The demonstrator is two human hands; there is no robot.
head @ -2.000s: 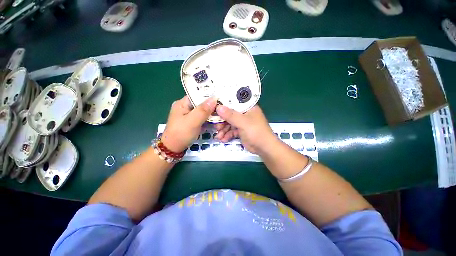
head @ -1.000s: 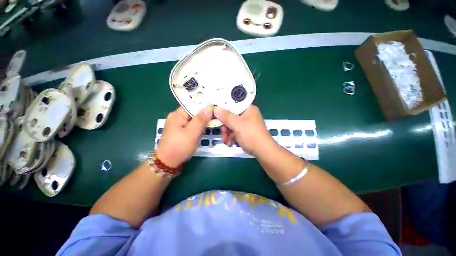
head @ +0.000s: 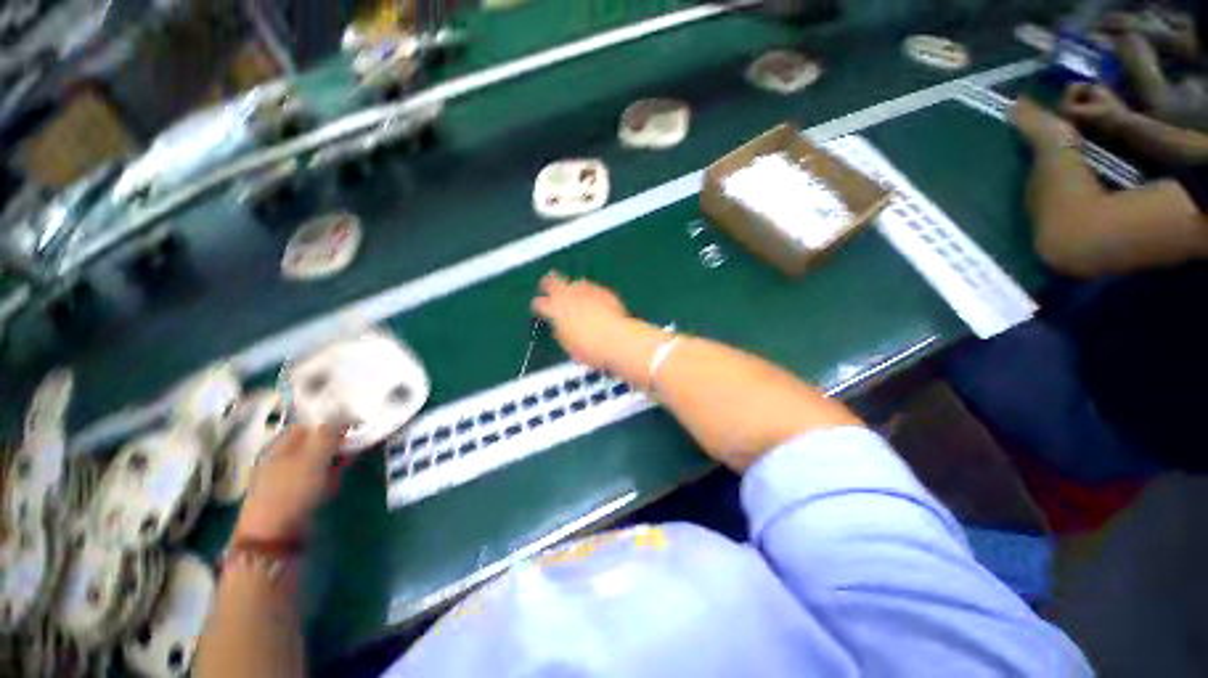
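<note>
My left hand (head: 294, 477) holds an off-white plastic housing (head: 360, 384) by its near edge, hollow side up, over the bench at the left. The hand and housing are blurred. My right hand (head: 583, 322) is at the middle of the bench, fingers pinched on slim tweezers (head: 531, 347) that point down toward the far edge of the sticker strip. The white sticker strip (head: 493, 435) lies flat with rows of dark windows. I cannot tell if anything is at the tweezer tips.
Overlapping housings (head: 139, 484) are piled at the left. An open carton (head: 742, 228) of small clear parts stands right of centre, with loose clear rings (head: 711, 254) beside it. Another windowed strip (head: 947, 252) lies further right. Housings (head: 571, 188) line the far side. Another person's arm (head: 1089, 219) is at the right.
The view has swung to the right. My hands have parted: the left has kept the housing and carried it left, the right has let go of it and now has tweezers beyond the strip.
</note>
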